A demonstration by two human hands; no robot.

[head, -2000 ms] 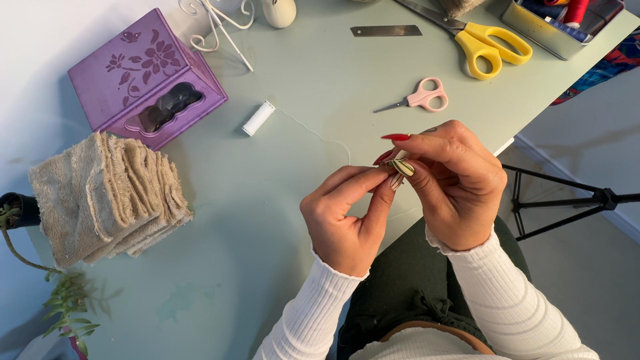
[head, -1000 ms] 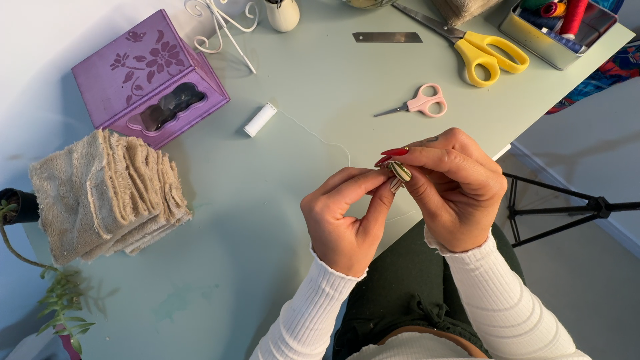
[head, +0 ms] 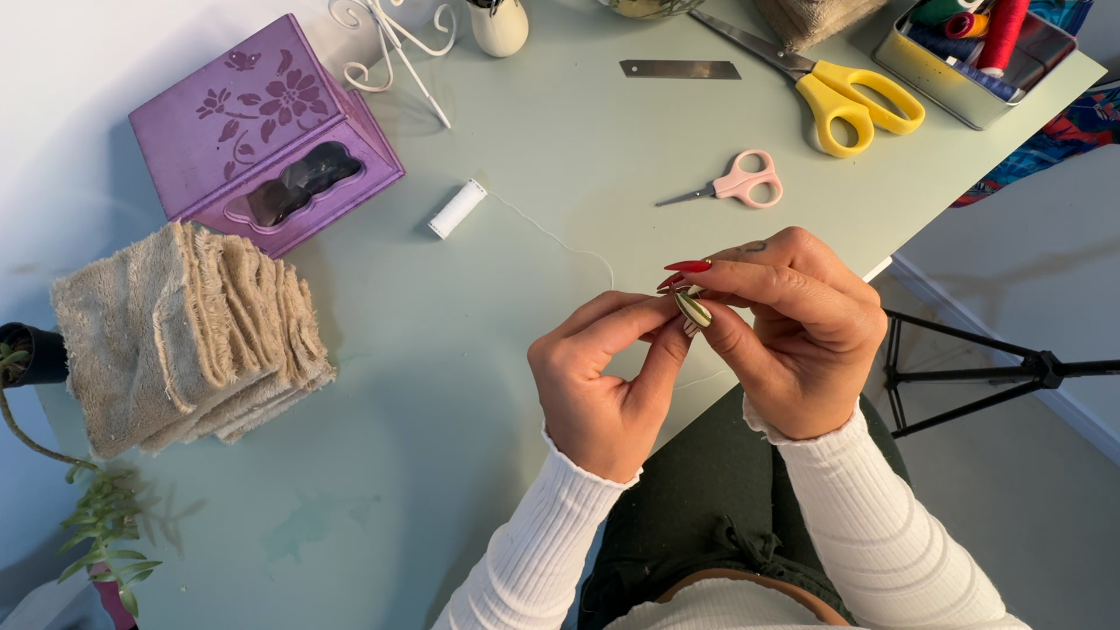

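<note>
My left hand (head: 604,381) and my right hand (head: 787,328) meet fingertip to fingertip above the table's front edge. Both are pinched on the white thread (head: 573,249); whatever else lies between the fingertips is hidden by the fingers and long painted nails. The thread runs from a white spool (head: 458,209) lying on its side, across the table to my hands, and a length of it shows again beneath them. Small scissors with pink handles (head: 744,181) lie just beyond my right hand, their tips toward the left.
Folded beige cloths (head: 192,341) are stacked at left beside a purple box (head: 254,122) and a trailing plant (head: 101,525). At the back lie a metal blade (head: 680,69), large yellow-handled scissors (head: 849,105) and a tin (head: 976,109) of thread spools. A black tripod (head: 1041,369) stands right.
</note>
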